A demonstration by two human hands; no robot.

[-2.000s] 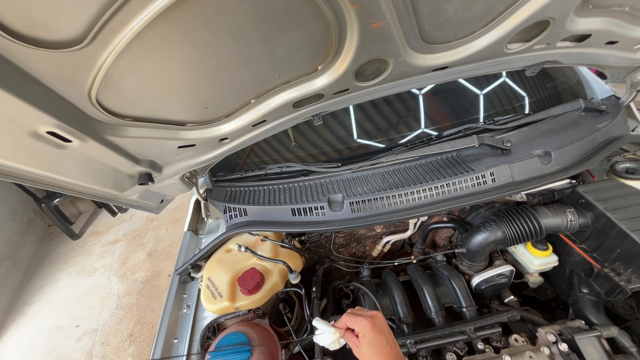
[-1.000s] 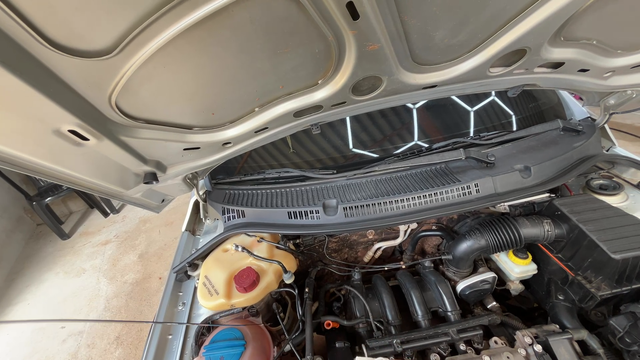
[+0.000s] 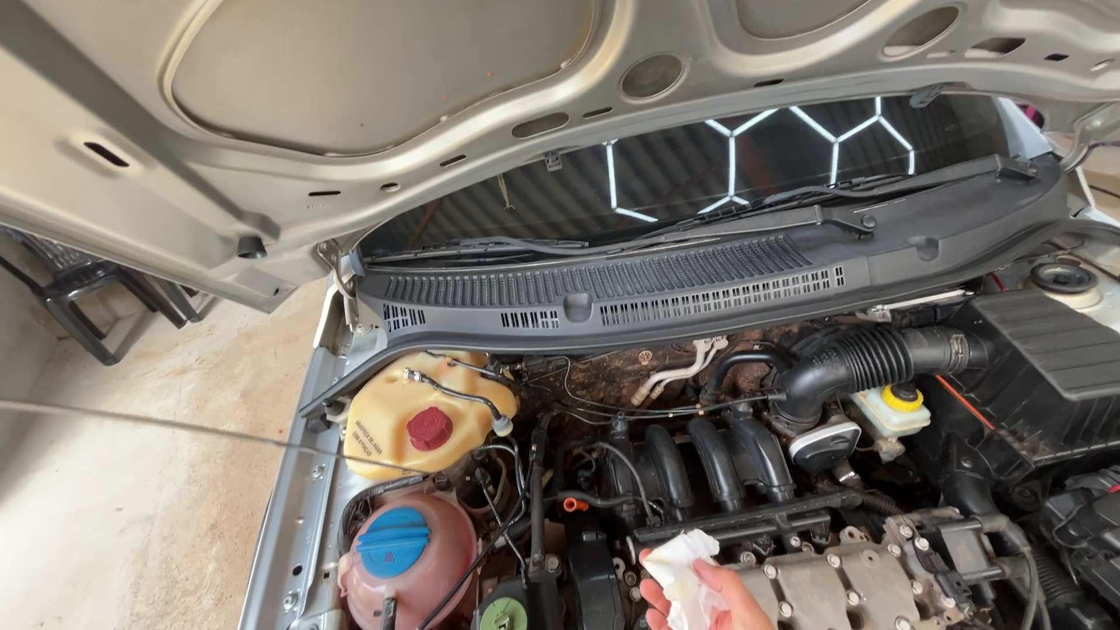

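Note:
At the bottom centre, my right hand (image 3: 713, 595) grips a crumpled white wipe or paper (image 3: 684, 564) over the engine, beside the metal engine cover (image 3: 814, 582) and below the black intake manifold (image 3: 717, 459). To its left lies the orange dipstick handle (image 3: 575, 505). The pink coolant reservoir with a blue cap (image 3: 393, 542) stands farther left, with a cream plastic tank with a red cap (image 3: 429, 429) behind it. My left hand is out of view.
The raised hood (image 3: 376, 70) spans the top. A thin dark rod or line (image 3: 175, 422) crosses the left side. The black air filter box (image 3: 1050, 376) stands at the right. Black plastic chairs (image 3: 96, 289) stand on the floor at left.
My right hand, holding the white wipe near the coolant reservoir two seconds ago, was out of view one second ago. It is back in view, farther right over the engine.

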